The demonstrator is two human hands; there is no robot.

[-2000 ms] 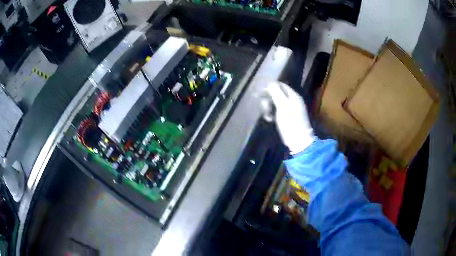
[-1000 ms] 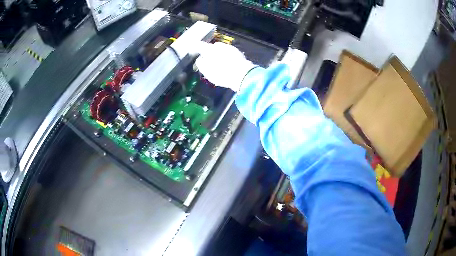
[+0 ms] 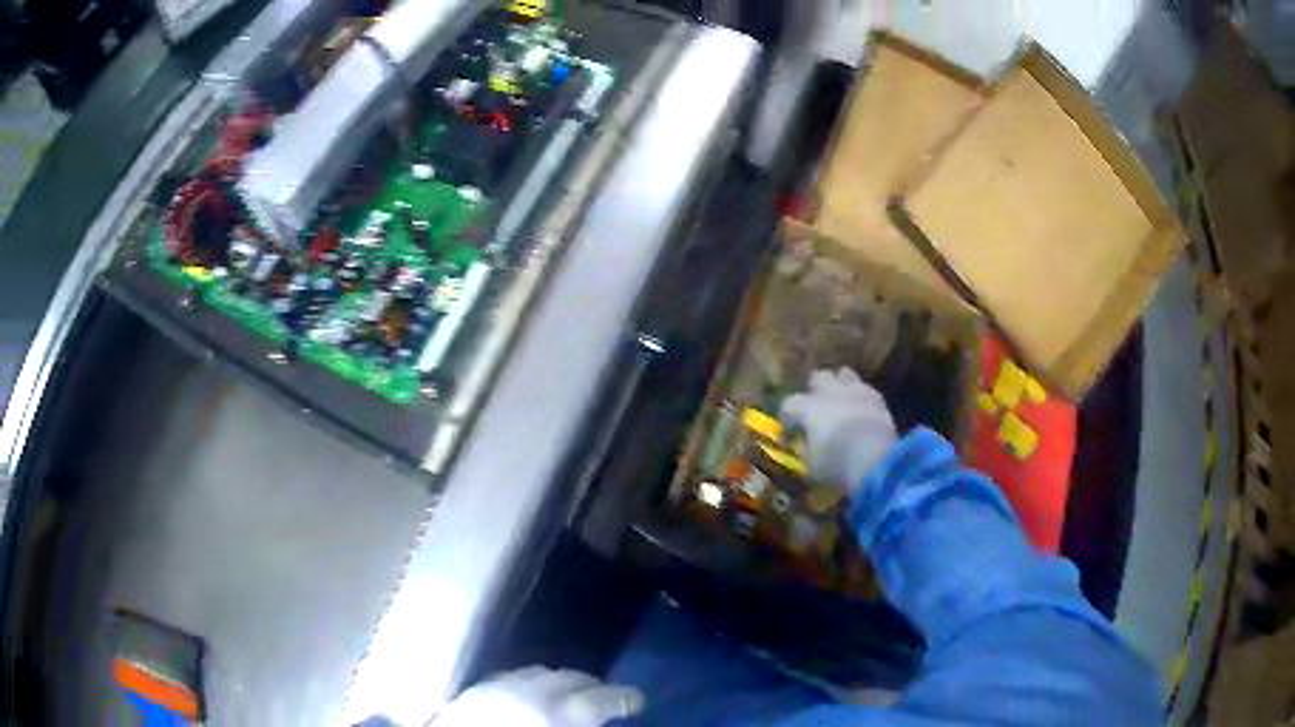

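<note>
My right hand (image 3: pixel 841 426), in a white glove and blue sleeve, is inside the open cardboard parts box (image 3: pixel 724 367), over mixed pieces near yellow blocks (image 3: pixel 767 438). Its fingertips point down and I cannot tell if they hold anything. My left hand (image 3: pixel 547 699), in a white glove, is at the bottom edge, partly cut off, beside the metal rail; its grip is unclear. The green power board (image 3: pixel 440 213) lies in its dark carrier (image 3: pixel 355 422) at the upper left, with a long pale heatsink (image 3: pixel 315 142) and red-brown coils (image 3: pixel 199 213).
A metal rail (image 3: pixel 568 305) runs between board and box. A brush (image 3: pixel 156 682) with an orange band lies on the conveyor bed at the lower left. Cardboard flaps (image 3: pixel 1044 213) stand behind the box. More yellow blocks (image 3: pixel 1014 433) lie on a red surface (image 3: pixel 1048 490).
My right hand has moved from over the heatsink down into the parts box. My left hand has come into view at the bottom. The view has shifted toward the box.
</note>
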